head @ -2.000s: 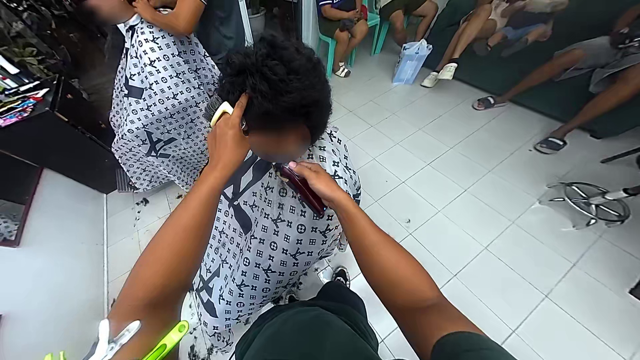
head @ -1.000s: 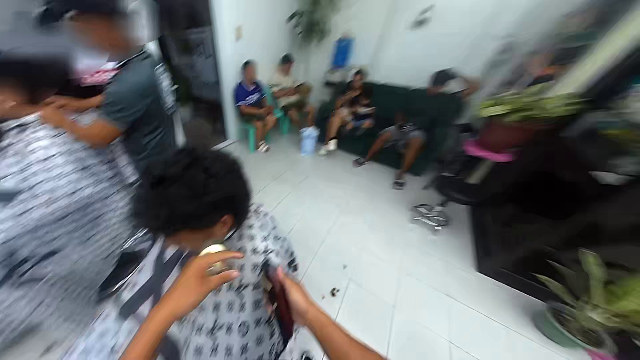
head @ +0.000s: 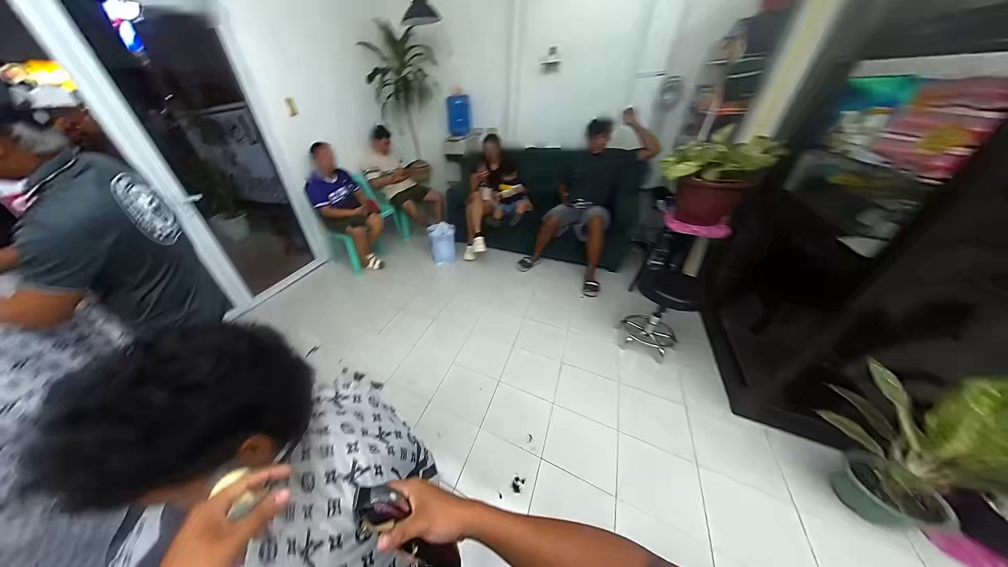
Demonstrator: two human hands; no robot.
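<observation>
A seated person with thick dark hair [head: 181, 409] is at the lower left, head tilted, under a white patterned barber's cape [head: 354, 449]. My left hand [head: 228, 516] is at the side of this head, below the ear, with a pale, round-ended brush or comb [head: 230, 490] in its fingers; its exact kind is unclear. In my right hand [head: 425, 516] is a dark red hair clipper [head: 382, 505], its head pointing left over the caped shoulder, apart from the hair. The clipper's lower part is partly hidden by my fingers.
A co-worker in a grey shirt [head: 102, 236] stands close at the left. Dark hair clippings [head: 517, 483] lie on the white tiles. A wheeled stool [head: 650, 331] and a potted plant [head: 890, 480] are on the right. Several people sit along the back, some on a green sofa [head: 543, 236].
The view has swung up and right to the room. The clipper, close to the face two seconds ago, is now over the shoulder. My left hand has moved from the top of the hair to below the ear.
</observation>
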